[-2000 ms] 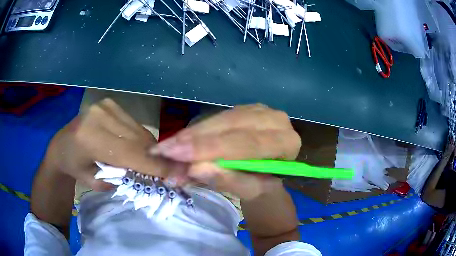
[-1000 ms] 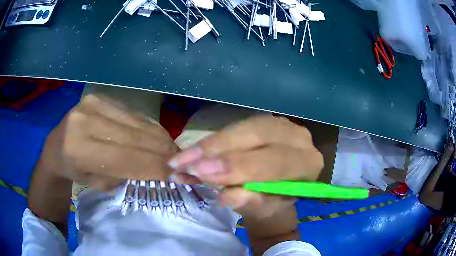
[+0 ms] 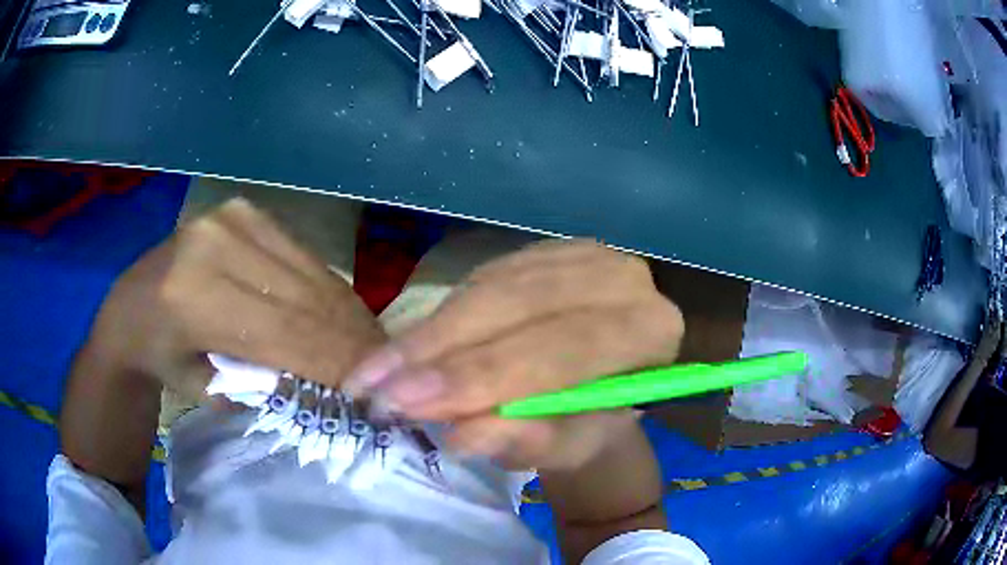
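My left hand is closed on a fanned bunch of tagged metal stems over my lap. Their round ends and white tags stick out below the fingers in a row. My right hand grips bright green tweezers, whose green end points right; their tip is hidden behind the fingers. The fingertips of my right hand meet my left fingers at the right side of the bunch. Both hands are slightly blurred.
A heap of tagged stems lies on the dark green mat. A scale is at the top left. Red-handled snips, dark pliers and clear plastic bags are at the right. A person's arm shows at the right edge.
The bunch, hidden less by my left hand, has tilted so its white tags fan to the left. My right hand has moved slightly left, and the green tweezers' outer end has risen.
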